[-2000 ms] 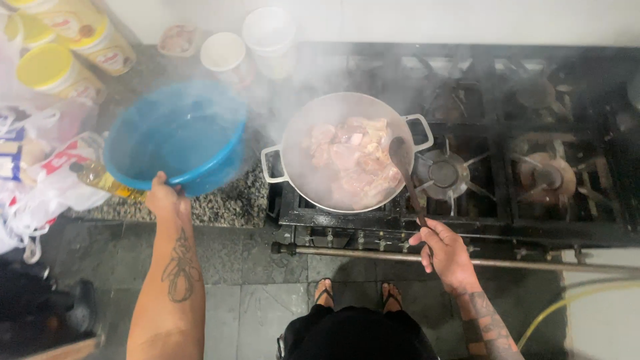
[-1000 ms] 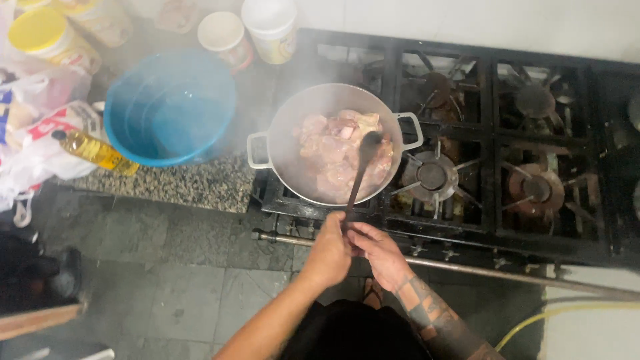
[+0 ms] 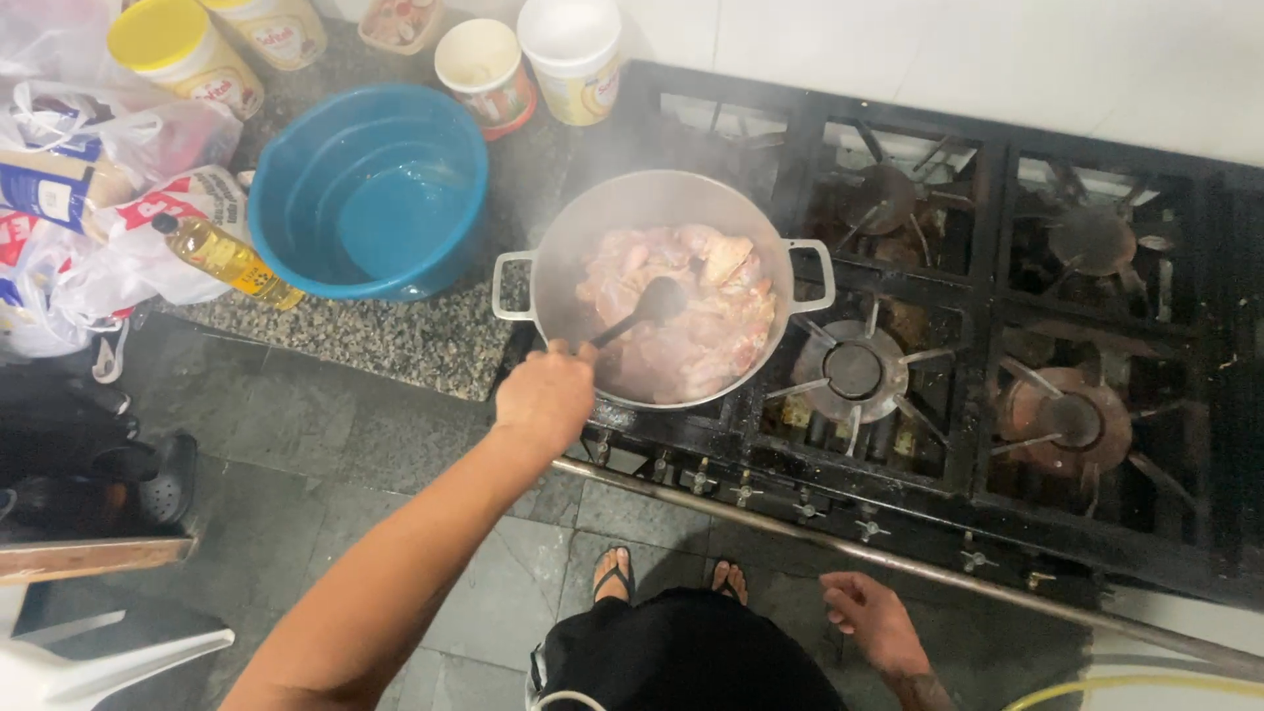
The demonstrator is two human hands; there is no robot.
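My left hand is closed around the handle of a dark spoon, whose bowl rests on pale, raw-looking meat pieces. The meat lies in a large two-handled metal pot on the left end of the stove, with steam around it. My right hand hangs in front of the stove's rail, fingers loosely curled, holding nothing that I can see. To the left of the pot stands a blue plastic basin on the granite counter.
A bottle of yellow oil leans by the basin near plastic bags. Plastic tubs stand behind. A black gas stove with several burners spreads right, a metal rail along its front. A yellow hose is at lower right.
My left hand has gone from the basin to the spoon, which my right hand held at first. Both hands met at the handle; then my right hand let go and moved away to the right.
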